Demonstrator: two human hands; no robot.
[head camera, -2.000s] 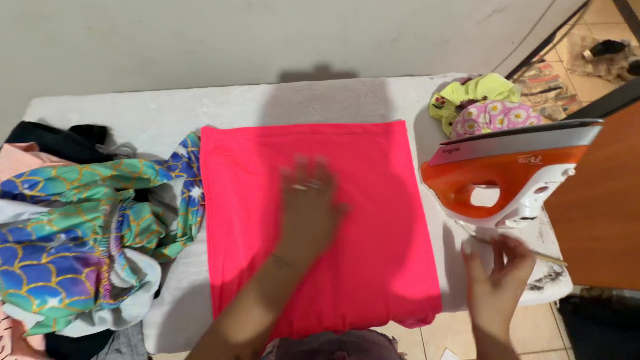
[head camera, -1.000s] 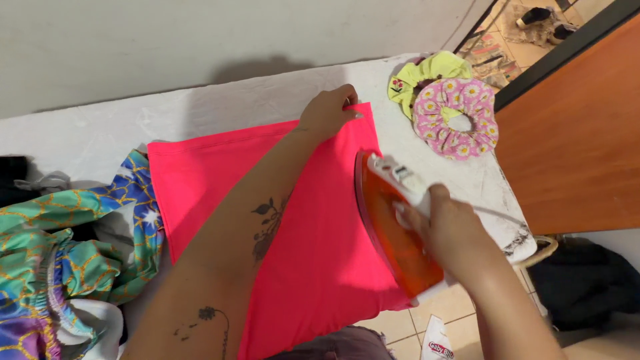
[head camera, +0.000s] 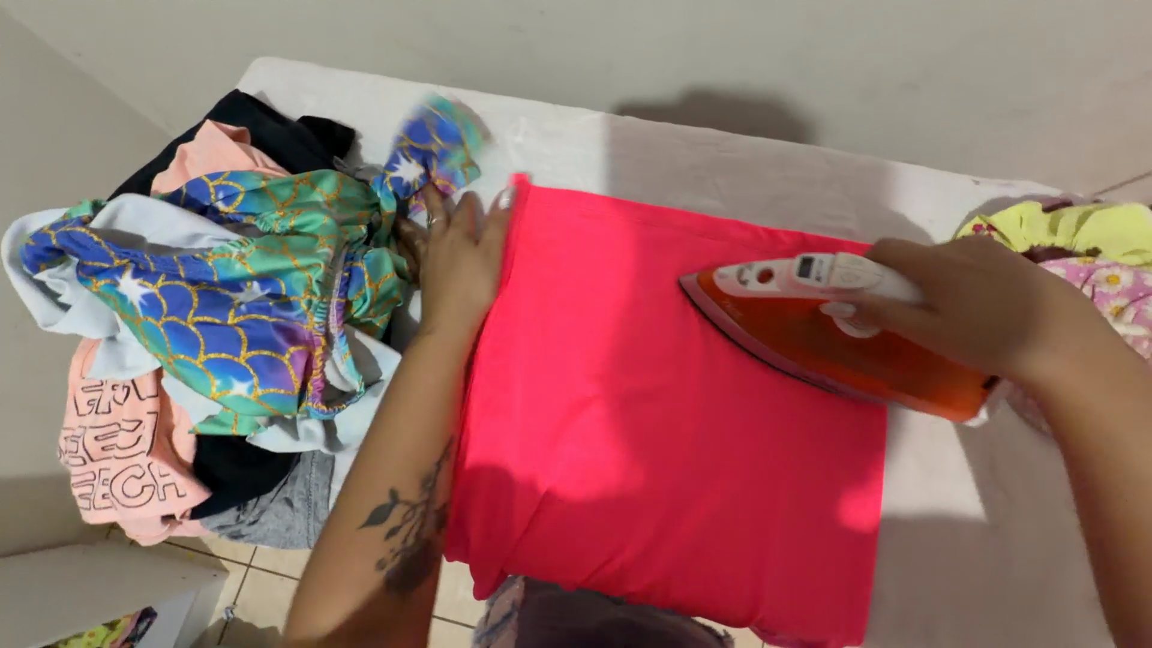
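Observation:
A bright pink garment (head camera: 666, 432) lies spread on the white-covered table (head camera: 936, 558), its near edge hanging toward me. My right hand (head camera: 963, 306) grips the handle of an orange and white clothes iron (head camera: 837, 337), whose tip points left over the upper right of the pink cloth. At the garment's upper left edge is my left hand (head camera: 459, 252), fingers spread, thumb at the pink corner and the other fingers against a blue and green scale-print garment (head camera: 243, 306). Whether those fingers pinch any cloth cannot be made out.
A pile of clothes lies at the left, with a peach garment bearing lettering (head camera: 126, 450), black cloth (head camera: 270, 126) and grey cloth (head camera: 279, 504). Yellow fabric (head camera: 1071, 229) and pink flowered fabric (head camera: 1116, 288) lie at the far right. A wall (head camera: 630, 54) runs behind the table.
The iron stood at the right with my hand beside it, then was gripped at the garment's right side; now it is over the pink cloth. My left hand has moved from the upper right corner to the left edge.

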